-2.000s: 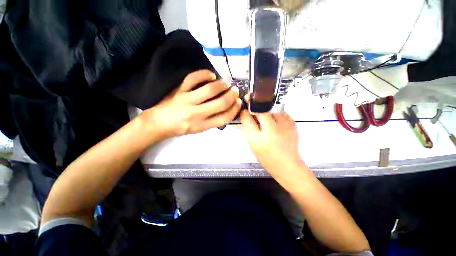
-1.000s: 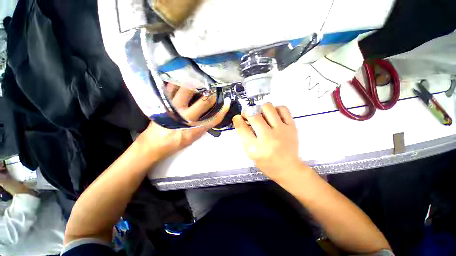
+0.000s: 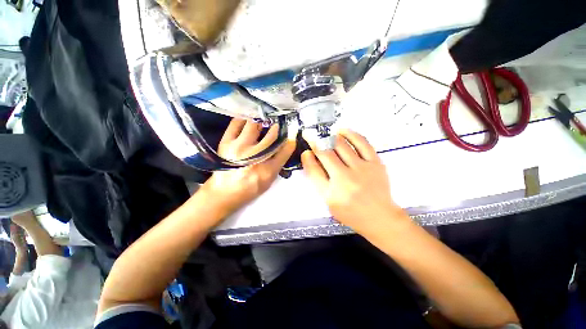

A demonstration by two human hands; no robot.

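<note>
The black garment [image 3: 83, 138] lies in a pile left of the white sewing machine [image 3: 283, 42] with a blue stripe. A narrow black part of it [image 3: 297, 154] shows between my hands below the needle area. My left hand [image 3: 247, 170] holds it from the left, its fingers partly behind the curved shiny guard [image 3: 154, 96]. My right hand [image 3: 353, 183] has its thumb and fingertips at the right edge of this fabric, just below the round metal fitting [image 3: 318, 112]. The needle tip and exact fingertip contact are too small and bright to make out.
Red-handled scissors [image 3: 491, 122] lie right of the machine, with thread snips [image 3: 568, 119] farther right. A tan patch [image 3: 531, 181] and a pale ruled strip [image 3: 450, 215] mark the table's front edge. Another person's white sleeve [image 3: 54, 289] and a grey vented unit [image 3: 16, 177] show at left.
The view has turned and shifted, so the machine's front and guard appear farther left and more of the other person shows. Both hands stay at the needle area with the black fabric.
</note>
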